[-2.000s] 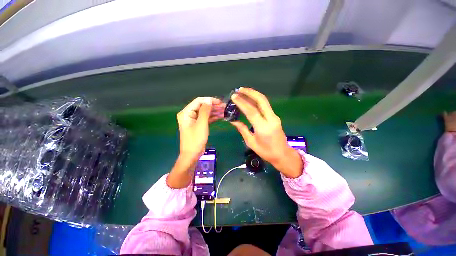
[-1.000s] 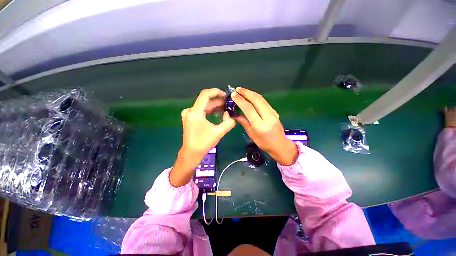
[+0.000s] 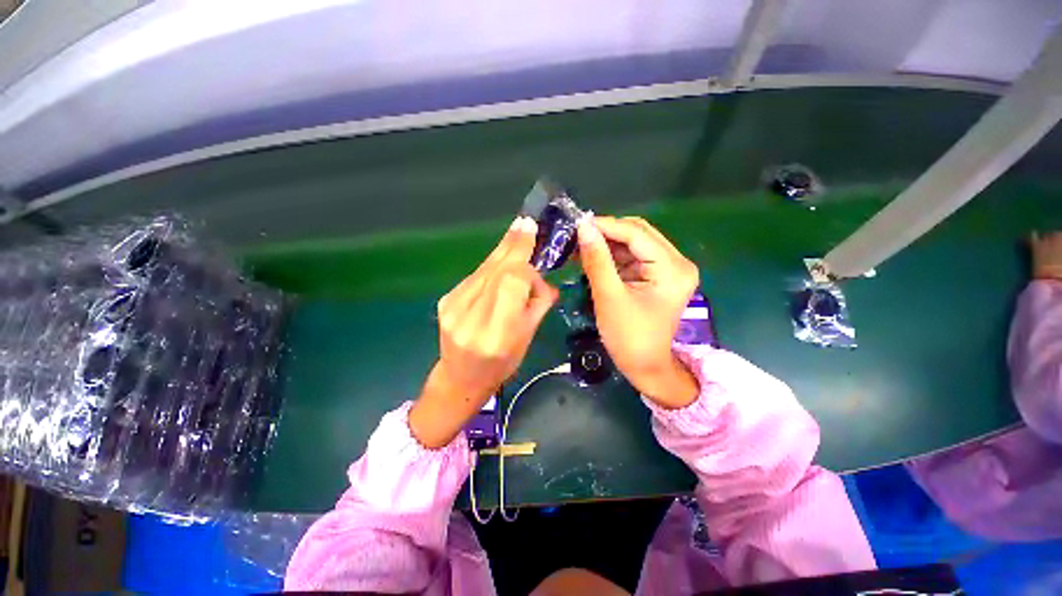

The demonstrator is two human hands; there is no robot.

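Note:
A small black charging case [image 3: 556, 239] in a clear, shiny plastic bag [image 3: 537, 198] is held up over the bench between my hands. My left hand [image 3: 495, 309] grips it from the left side and my right hand [image 3: 638, 297] pinches the bag at its upper right. A second round black case [image 3: 590, 361] lies on the mat below my hands, with a white cable [image 3: 526, 390] running to it. The left phone [image 3: 483, 421] is mostly hidden by my left hand. The right phone [image 3: 695, 321] shows partly beside my right wrist.
Two bagged black cases lie at right, one near [image 3: 822, 306] and one farther back [image 3: 795, 182]. A pale slanting post [image 3: 932, 175] stands there. Stacked clear trays [image 3: 140, 373] fill the left. A yellow strip [image 3: 509, 448] lies by the cable. Another person's pink sleeve [image 3: 1040, 373] is at far right.
The case in my hands has tilted, and clear film now stands up above it. My right fingers have moved right, to the bag's upper edge. My left hand has turned, covering more of the left phone.

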